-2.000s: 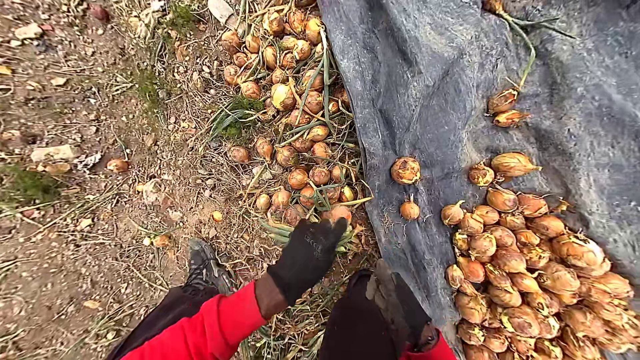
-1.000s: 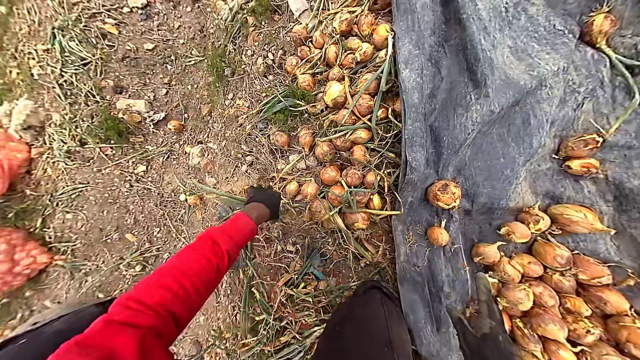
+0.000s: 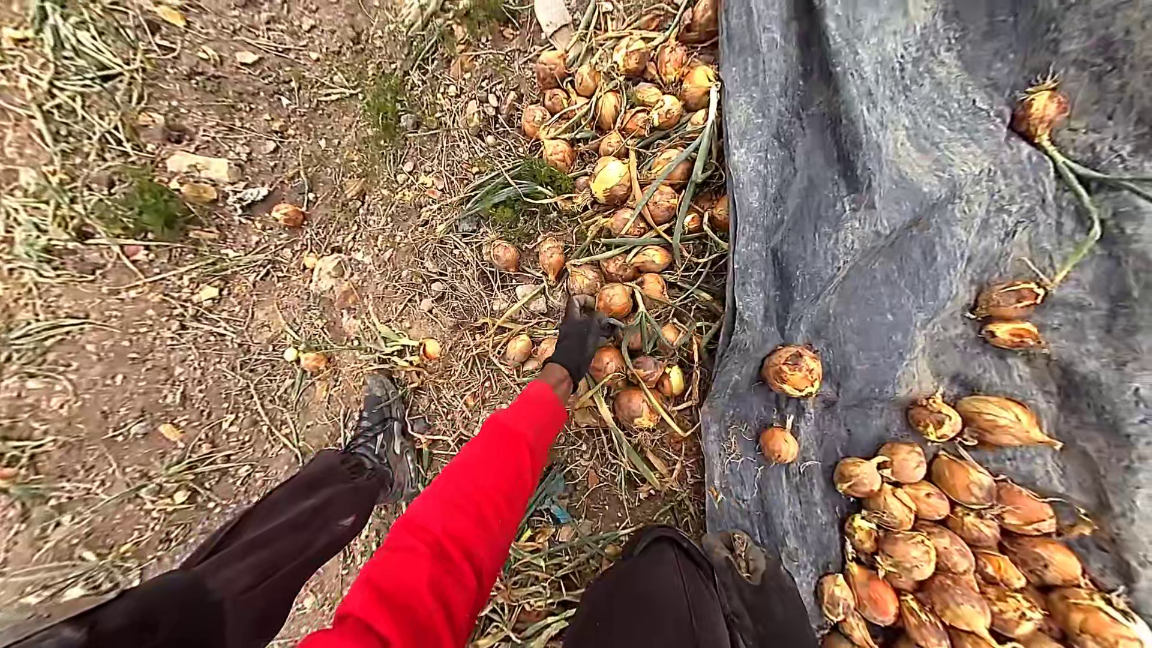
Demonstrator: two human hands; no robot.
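Note:
My left hand [image 3: 580, 337], in a black glove under a red sleeve, reaches down into the loose onions on the soil. Its fingers are apart and lie beside a brown onion [image 3: 615, 300]; no onion shows within them, though the palm side is hidden. My right hand [image 3: 756, 585], in a dark, soiled glove, is low by my knee at the edge of the dark sheet [image 3: 837, 270]; its fingers are hard to make out, and whether it holds anything is unclear. To its right a heap of onions [image 3: 954, 549] lies on the sheet.
Two single onions, a larger [image 3: 792, 371] and a smaller one [image 3: 778, 445], lie on the sheet. An onion with long green leaves [image 3: 1041, 112] is at the upper right. My shoe [image 3: 385, 432] stands on soil strewn with dry stalks and stones [image 3: 202, 166].
My left hand has moved from bare soil left of the onions, where it was one second ago, in among them. My right hand has moved left, away from the heap on the sheet.

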